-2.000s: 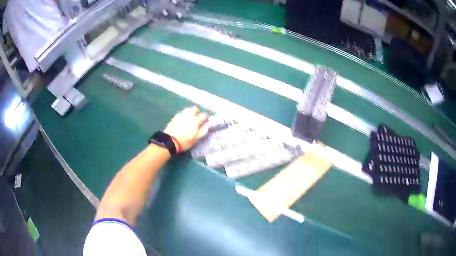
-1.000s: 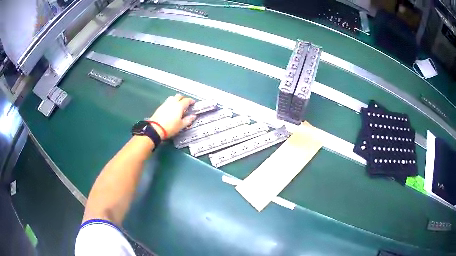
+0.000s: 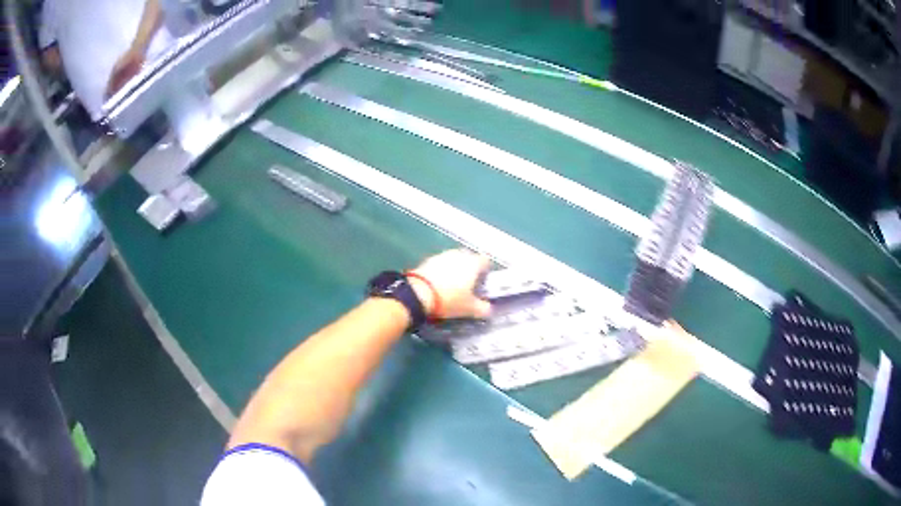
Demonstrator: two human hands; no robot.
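Observation:
Several silver-grey metal strip plates (image 3: 538,334) lie side by side at a slant on the green bench, in the middle of the view. My left hand (image 3: 454,284) is around the left end of the farthest plate (image 3: 514,285), thumb and fingers on it. A dark gap shows under this plate, so it looks slightly raised. The fingertips are blurred and partly hidden. My right hand is not in view.
A tan cardboard strip (image 3: 617,400) lies right of the plates, with an upright plate stack (image 3: 672,242) behind. Black sheets with white dots (image 3: 812,371) lie at right. A single plate (image 3: 307,189) lies far left, near a metal machine frame (image 3: 247,79). A person's arm shows behind it.
The view has shifted, so the bench things sit lower and further right. My left hand stays at the farthest plate, which now looks slightly raised. The single plate lies slightly farther from the machine frame.

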